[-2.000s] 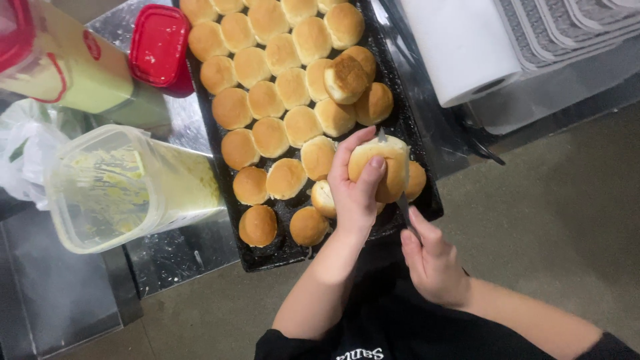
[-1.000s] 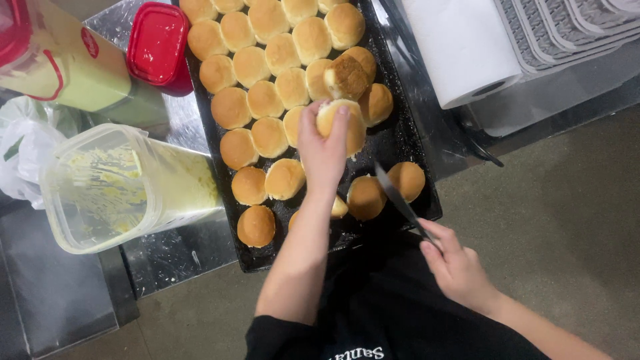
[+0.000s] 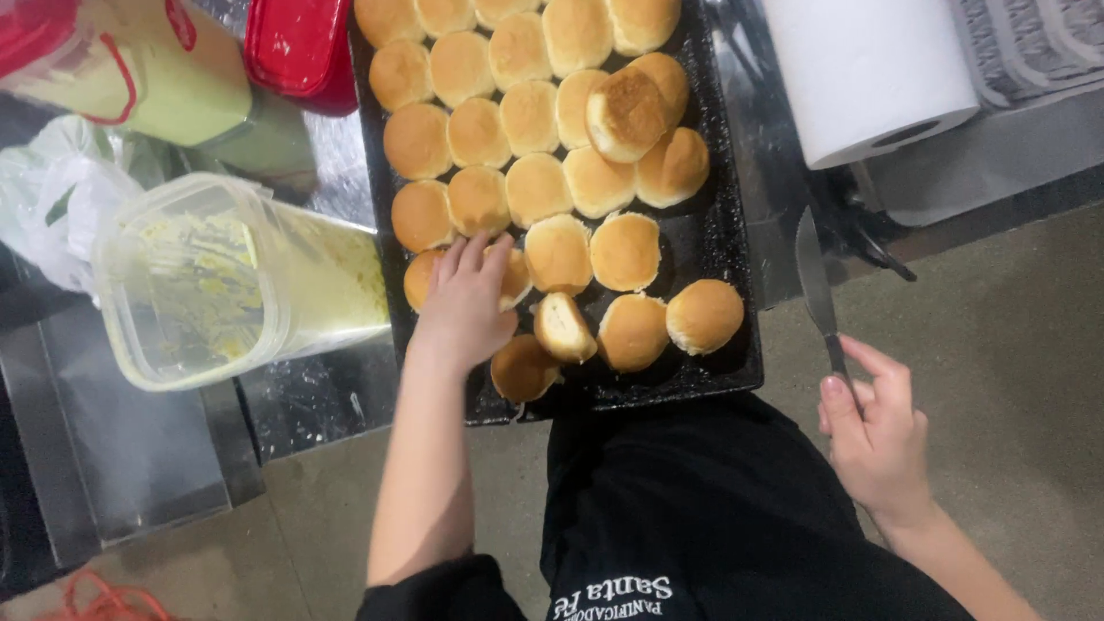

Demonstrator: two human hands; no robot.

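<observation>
Rows of golden bread rolls sit in a black baking tray. My left hand reaches over the tray's near left part, its fingertips on or against a bread roll; whether it grips the roll is hidden by the hand. My right hand holds a knife by its dark handle, right of the tray, with the blade pointing away from me. A roll tipped on its side shows a pale face near the front edge. Another roll with a browned face up rests on top of other rolls.
An open plastic tub smeared with yellow-green residue lies left of the tray. Beyond it are a plastic bag, a red-lidded container and a red lid. At the right are a white paper roll and stacked grey racks.
My left hand has let go of the roll it held and moved to the near left rolls. The knife in my right hand has moved right, away from the tray. The view is shifted.
</observation>
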